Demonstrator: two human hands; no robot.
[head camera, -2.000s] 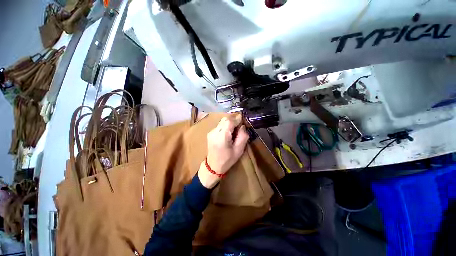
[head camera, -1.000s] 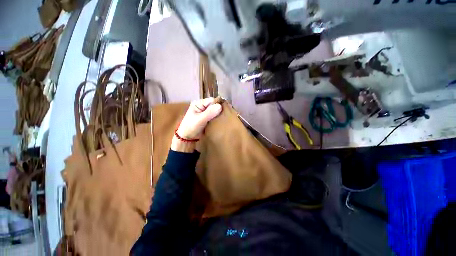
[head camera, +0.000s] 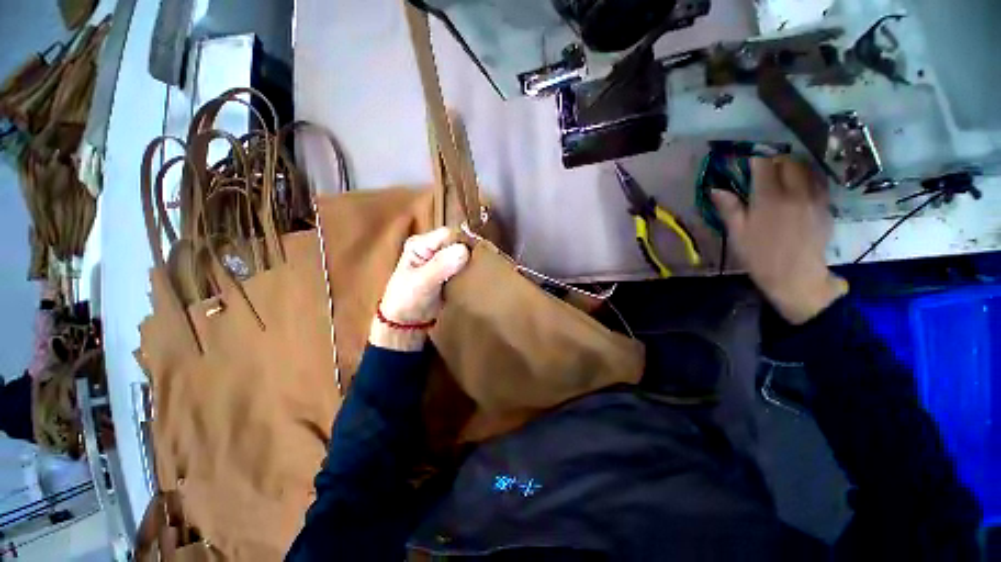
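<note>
My left hand (head camera: 420, 280), with a red cord at the wrist, is closed on the top edge of a tan bag panel (head camera: 527, 340). A thin brown strap (head camera: 431, 110) runs up from beside that hand. A pale thread or edging trails from the panel edge. My right hand (head camera: 782, 225) is blurred and lies over the green-handled scissors (head camera: 719, 181); whether its fingers hold them cannot be told. Yellow and black pliers (head camera: 662, 233) lie on the table left of it. The presser foot area (head camera: 557, 71) is above, apart from the panel.
Tan bag bodies (head camera: 247, 384) with standing handles (head camera: 236, 165) lie at the left. The machine's dark metal block (head camera: 615, 126) and a bracket (head camera: 851, 148) are at the upper right. A blue bin (head camera: 966, 373) is at the right. Brown pieces (head camera: 66, 143) hang at the far left.
My left hand has drawn the panel away from the needle area, leftwards. My right hand has come into view over the scissors. The view has shifted, with the machine head now mostly out of frame.
</note>
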